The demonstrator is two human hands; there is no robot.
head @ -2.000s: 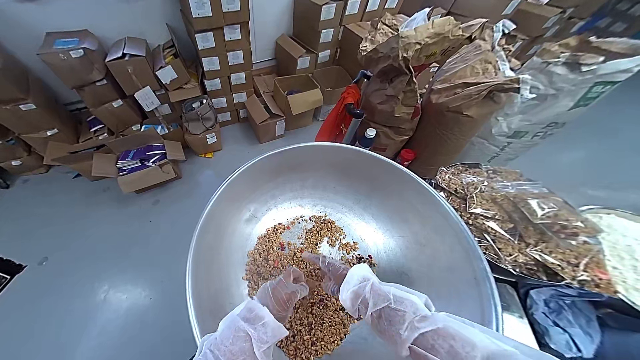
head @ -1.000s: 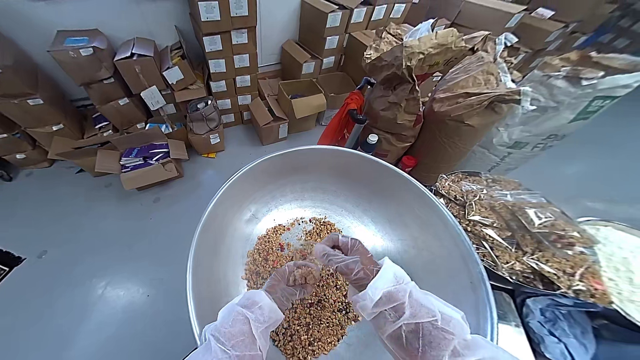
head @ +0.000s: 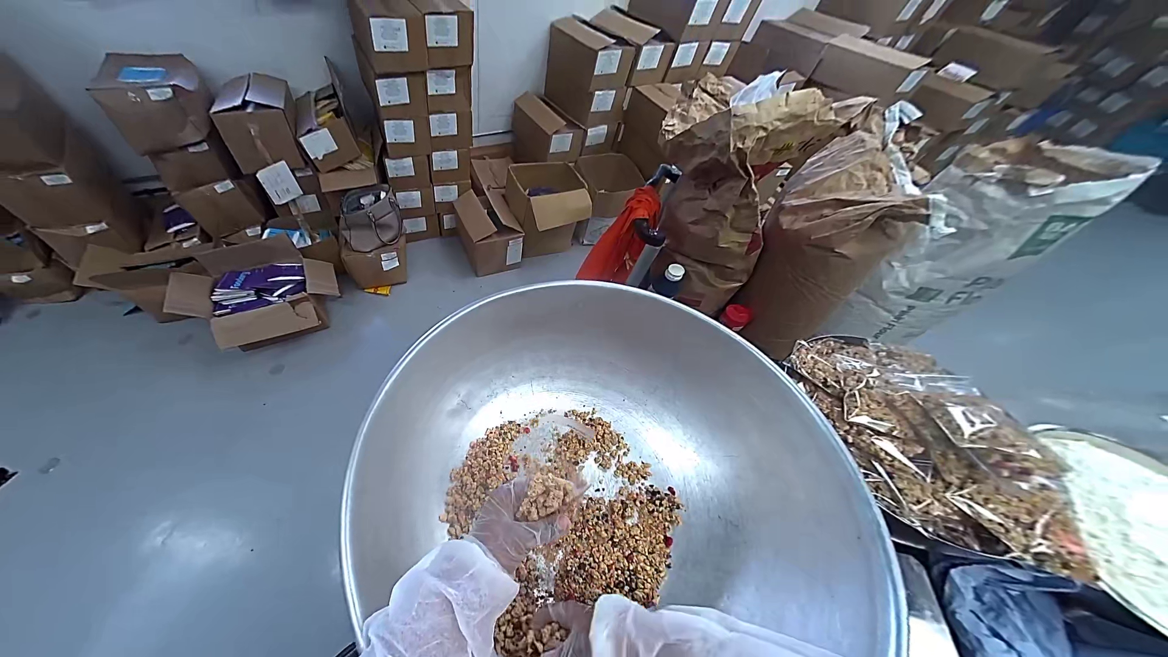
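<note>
A large round steel bowl [head: 748,411] holds a loose layer of granola [head: 620,538] with small red and dark bits. My left hand [head: 511,525], in a clear plastic glove and white sleeve, is above the granola with its palm turned up, cupping a clump of granola [head: 547,495]. Low in the bowl, near the bottom edge of the view, my right hand [head: 568,628] is gloved too and down in the granola; some granola lies at its fingers, which are partly hidden by the sleeve and cut by the frame.
Right of the bowl lie clear bags of granola [head: 940,447] and a round container of white material [head: 1109,511]. Behind the rim stand large paper sacks [head: 821,237], a red cloth [head: 620,233] and a white-capped bottle [head: 669,279]. Cardboard boxes [head: 265,324] line the wall.
My hands were close together over the granola; now they are apart. My right hand has moved down toward the bottom of the view, and my left palm has turned up with a clump in it.
</note>
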